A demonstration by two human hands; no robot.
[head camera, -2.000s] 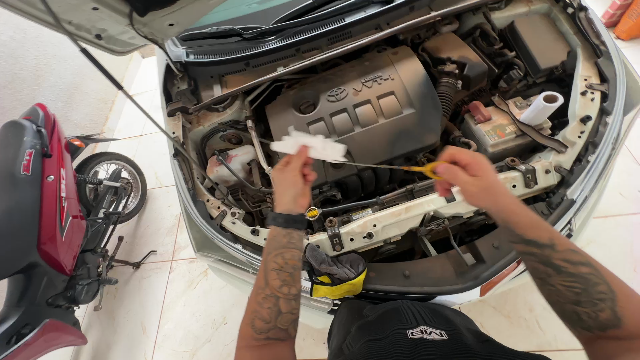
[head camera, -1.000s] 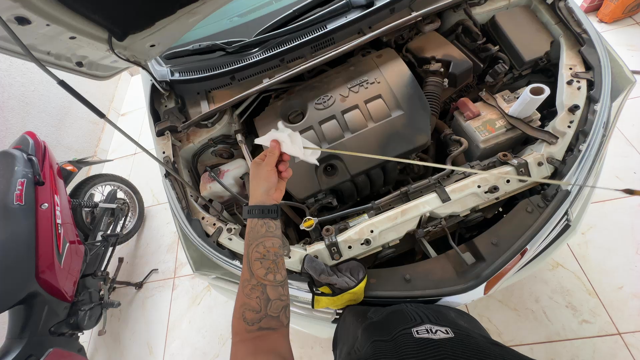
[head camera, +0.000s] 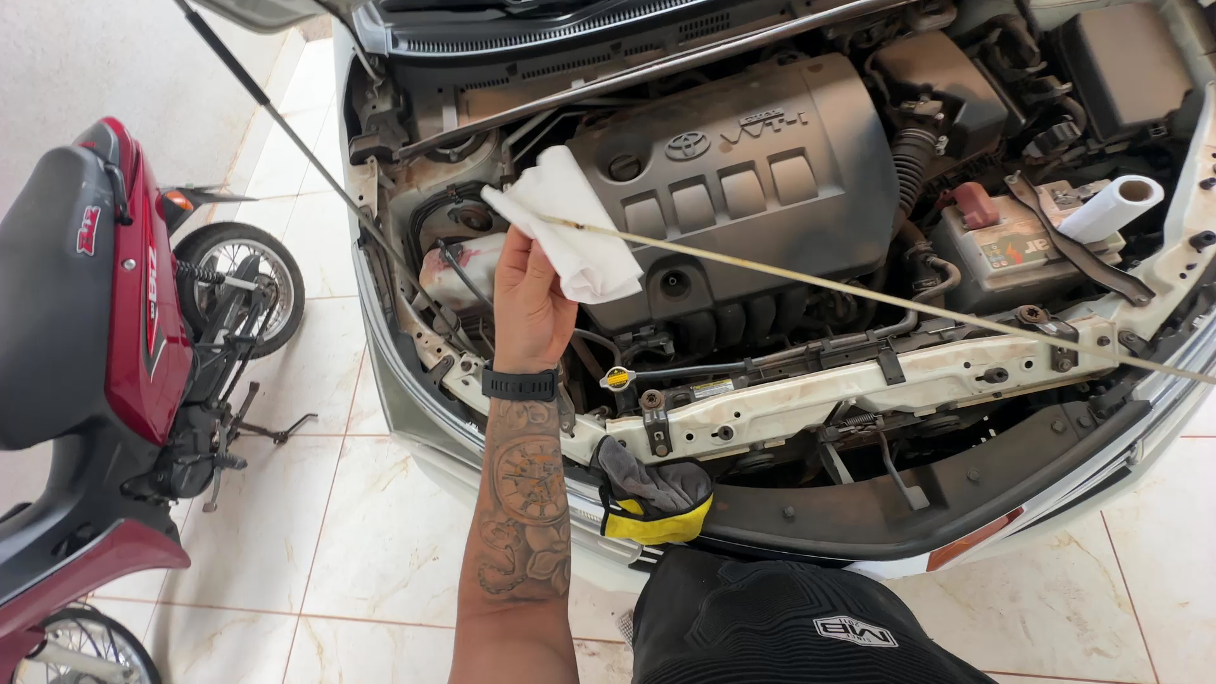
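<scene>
My left hand holds a white paper towel over the left edge of the Toyota engine cover. The tip of a long thin oil dipstick lies on the towel. From there the dipstick runs across the engine bay and out of view at the right. My right hand is outside the frame. A yellow radiator cap sits below the engine cover, to the right of my wrist.
A grey and yellow cloth lies on the car's front edge. A white paper roll and a dark bracket rest on the battery. The hood strut slants at left; a red motorcycle stands on the tiled floor.
My right hand, earlier holding the dipstick's yellow handle, has moved right and out of view. The dipstick's tip now lies on the towel, with its length drawn out rightward.
</scene>
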